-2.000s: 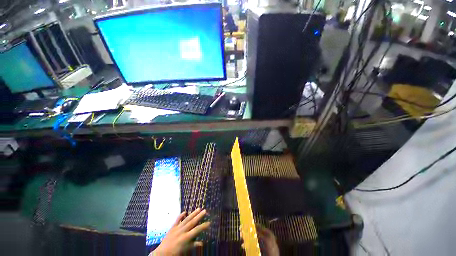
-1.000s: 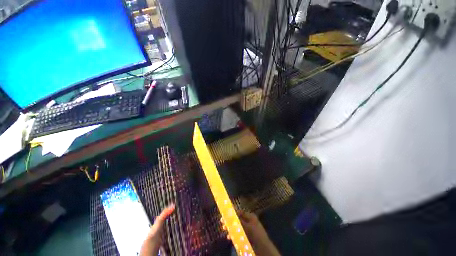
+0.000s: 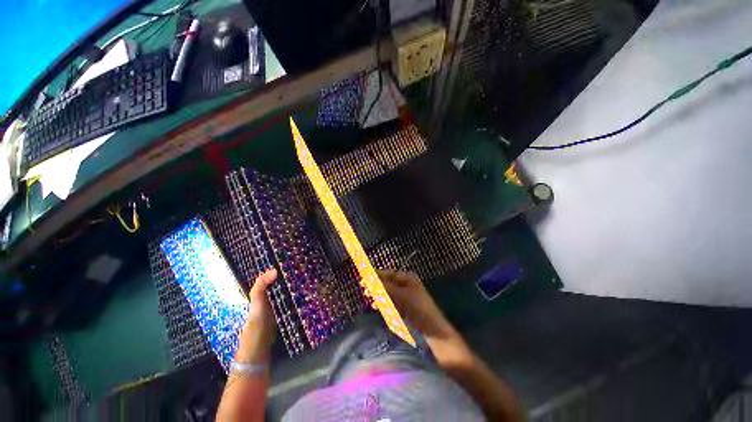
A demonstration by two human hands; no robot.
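A long circuit board panel [image 3: 336,219], its yellow-tan dotted face showing, stands tilted and narrow above the racked boards. My right hand [image 3: 406,298] grips it near its lower end; the panel partly hides the fingers. My left hand [image 3: 260,303] is at the racked boards [image 3: 284,247] left of the panel, its fingertips against their near part; whether it grips one cannot be told. A blue-white board [image 3: 198,276] lies flat on the rows, just left of my left hand.
More racked boards [image 3: 433,243] stand at right beside a dark band. A dark flat rectangular object [image 3: 500,278] lies right of them. A shelf edge with a socket block [image 3: 420,56] runs behind. Keyboard [image 3: 99,103], marker pen [image 3: 186,51] and mouse are on the shelf. A white surface is at right.
The view has turned right and down. My right hand still holds the panel. My left hand, spread over the boards at first, now has its fingers drawn together at them.
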